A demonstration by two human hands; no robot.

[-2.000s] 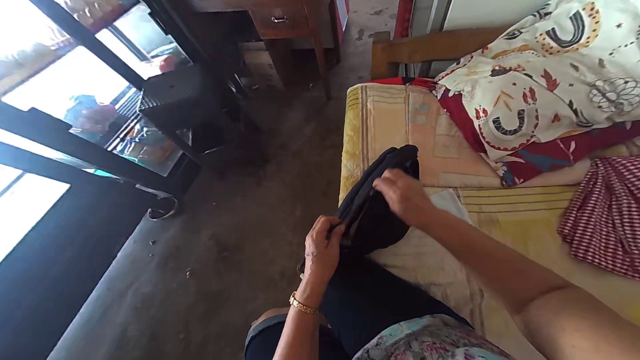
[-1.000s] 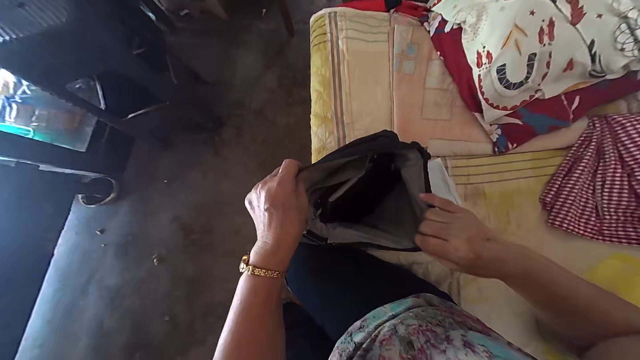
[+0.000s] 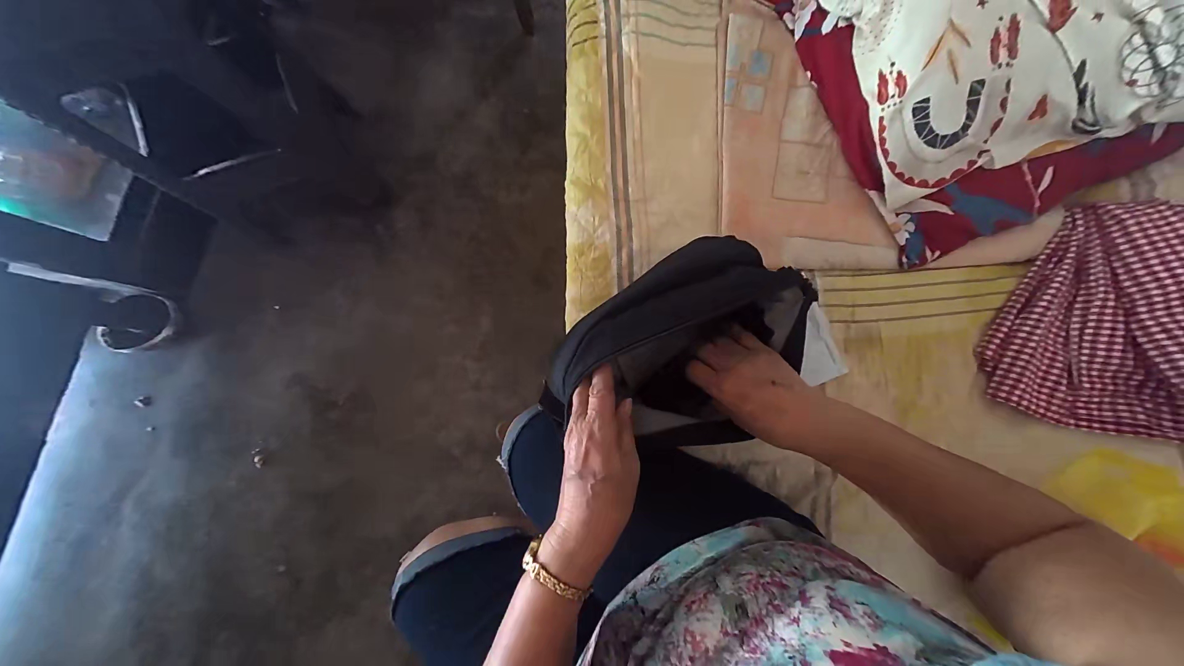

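A black fabric bag (image 3: pixel 666 296) with a grey lining lies across my thigh and the bed's edge, its mouth spread wide. My left hand (image 3: pixel 599 444), with a gold bracelet on the wrist, rests at the near left rim, fingertips tucked just inside. Into the opening reaches my right hand (image 3: pixel 749 384); its fingertips are lost in the dark interior, so whether they hold anything cannot be seen. A white sheet or cloth piece (image 3: pixel 821 350) shows beside the bag's right edge.
The bed's patterned cover (image 3: pixel 666 139) carries a white and red printed cloth (image 3: pixel 962 111), a red checked cloth (image 3: pixel 1101 324) and something yellow (image 3: pixel 1119 490). Dark furniture with a curled metal piece (image 3: pixel 139 324) stands left, over a grey concrete floor (image 3: pixel 370 370).
My right hand has moved from the bag's right rim into its opening. The bag, narrow and folded at first, is now spread open. The view has shifted.
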